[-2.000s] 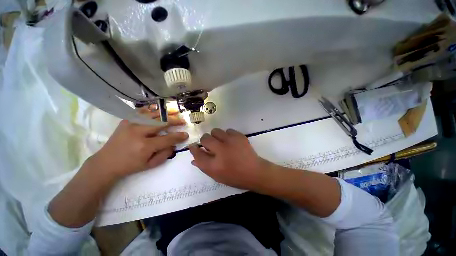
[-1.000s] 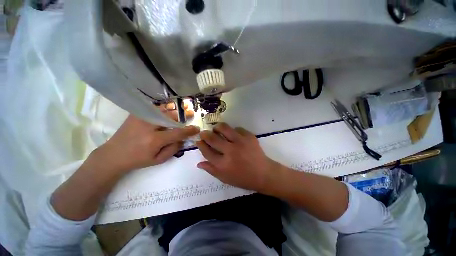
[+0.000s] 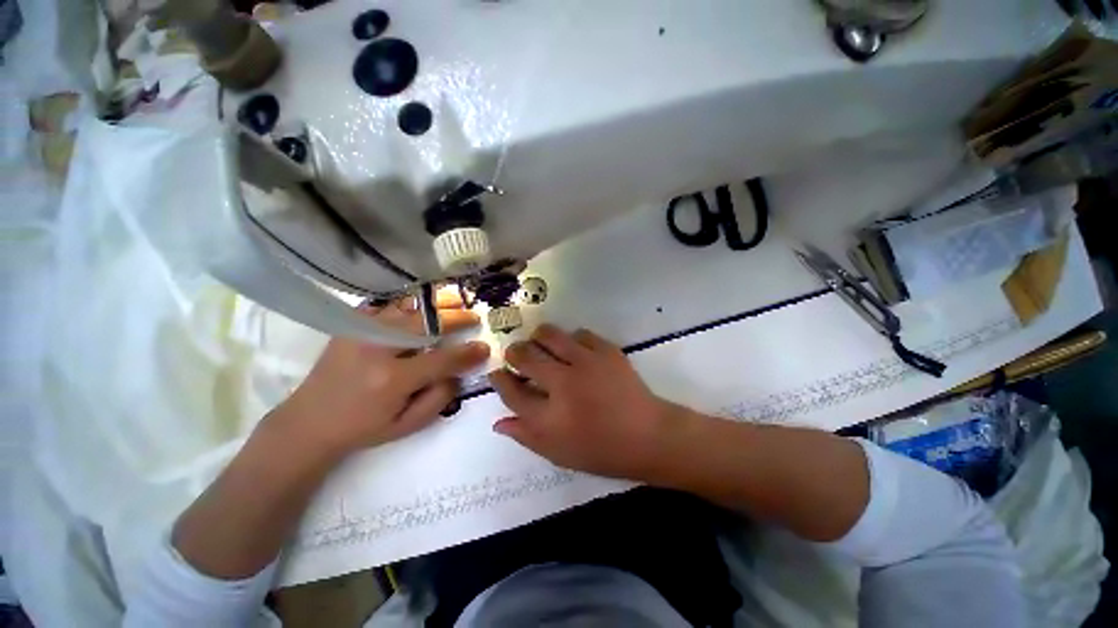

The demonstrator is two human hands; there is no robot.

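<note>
The white sewing machine (image 3: pixel 589 111) fills the top of the view, with a cream ribbed dial (image 3: pixel 461 247) above the lit needle area. My left hand (image 3: pixel 368 383) lies at the left of the presser foot (image 3: pixel 500 294), fingers stretched to the lit spot. My right hand (image 3: pixel 582 399) is just right of it, fingertips bent down at the same spot. A bit of white cloth shows between the fingertips; the grip on it is hidden. The large white cloth heap (image 3: pixel 135 319) lies left of the machine.
Black scissor handles (image 3: pixel 717 215) lie behind the needle area. Slim metal snips (image 3: pixel 852 291) lie at the right, beside a grey-white packet (image 3: pixel 969 245). A plastic bag with a blue label (image 3: pixel 944 442) hangs below the table's right end. Ruler markings run along the front table edge.
The camera view has shifted. Since the oldest frame, my right hand has come closer to my left fingertips, and its fingers have closed in at the lit spot.
</note>
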